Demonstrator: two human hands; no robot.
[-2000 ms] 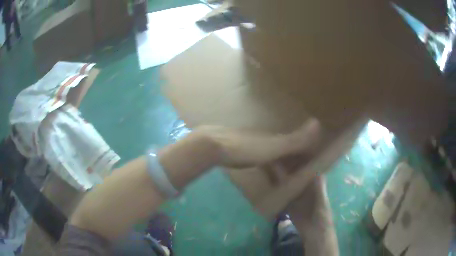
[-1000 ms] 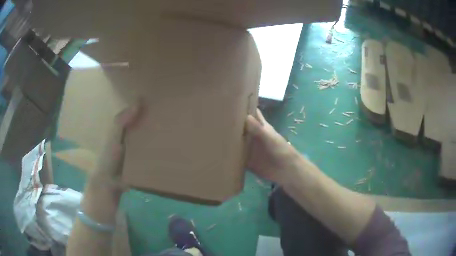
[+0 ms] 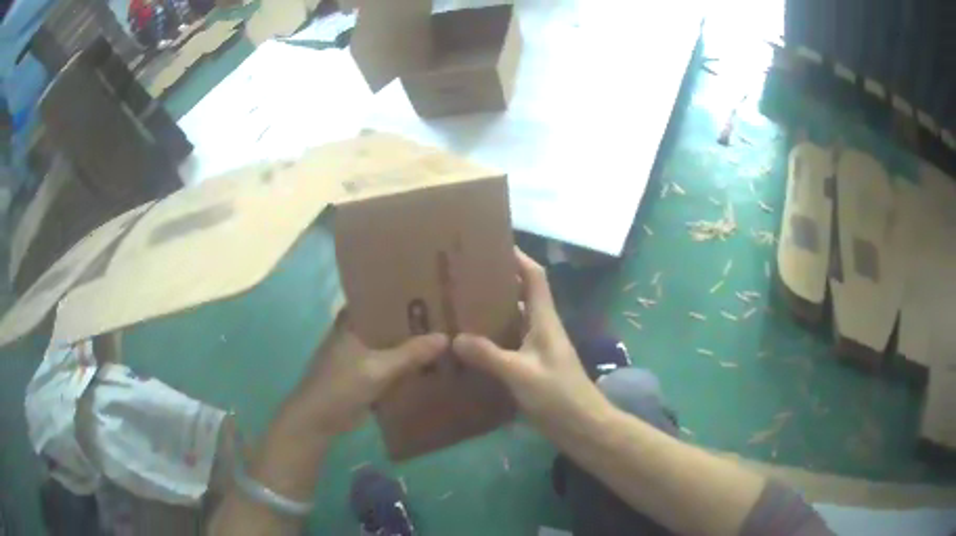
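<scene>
A partly folded brown mailer box (image 3: 477, 236) stands in front of me, its printed end panel facing me. A long flat lid part with a dark printed square stretches from its top edge to the left. My left hand (image 3: 372, 366) grips the panel's left side, thumb on its face. My right hand (image 3: 524, 351) grips the right side, thumb on the same face near the other thumb. The fingers behind the panel are mostly hidden.
An open folded box (image 3: 461, 92) stands on a white board (image 3: 587, 136) ahead. A stack of blanks (image 3: 865, 251) lies at right. Crumpled paper (image 3: 157, 445) is at lower left, large cartons (image 3: 105, 126) at upper left. Cardboard scraps (image 3: 716, 228) litter the green floor.
The box has turned and tipped, so its printed panel now faces me and the long part swings left. Both thumbs have come together on the panel. The standing box ahead has come into view.
</scene>
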